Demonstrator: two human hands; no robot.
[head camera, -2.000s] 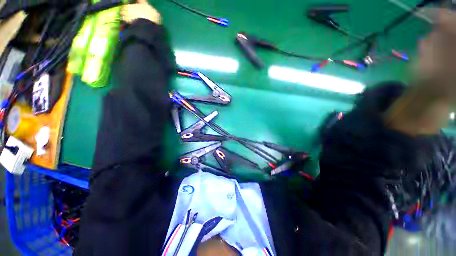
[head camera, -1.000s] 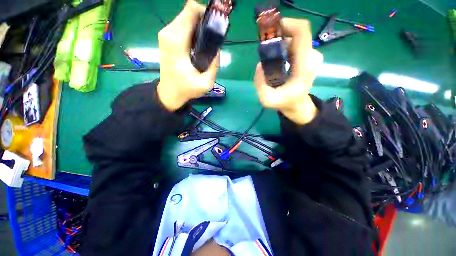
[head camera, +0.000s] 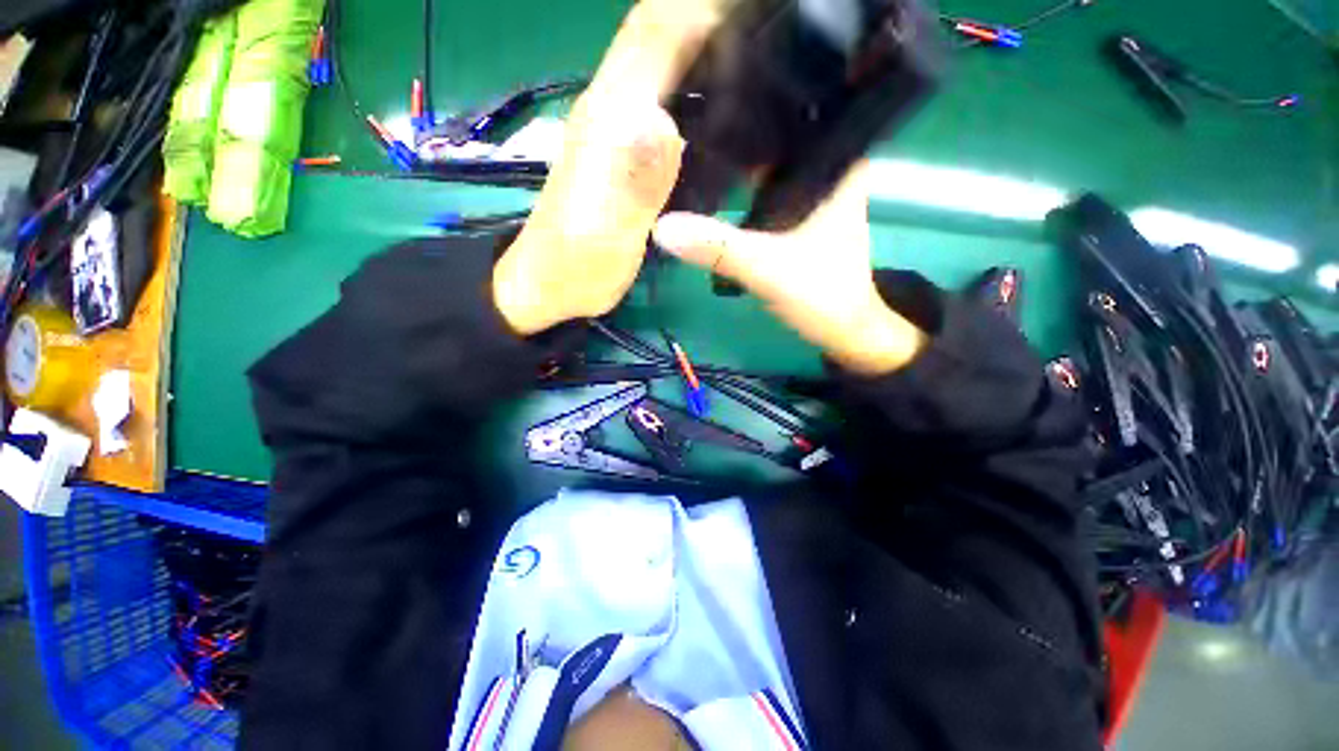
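Observation:
Black battery clamps (head camera: 822, 88) are held up at the top centre, blurred, so I cannot tell how many. My left hand (head camera: 610, 191) is around them from the left, its fingers mostly hidden. My right hand (head camera: 800, 272) is under their right side, thumb stretched towards my left hand; its fingers are hidden behind the clamps. On the green mat (head camera: 353, 308) just in front of me lie more clamps (head camera: 588, 437) with black leads and red and blue terminal ends (head camera: 687, 377).
A large pile of clamp leads (head camera: 1197, 396) lies at the right edge above a red bin (head camera: 1131, 660). At left are a green packet (head camera: 250, 125), an orange-brown board (head camera: 144, 426), a tape roll (head camera: 44, 357), a white box (head camera: 37, 462) and a blue basket (head camera: 103, 616). A clamp (head camera: 1153, 77) lies at upper right.
The hands were apart, each holding a clamp. They are now close together, with the clamps brought together in a blur at the top centre.

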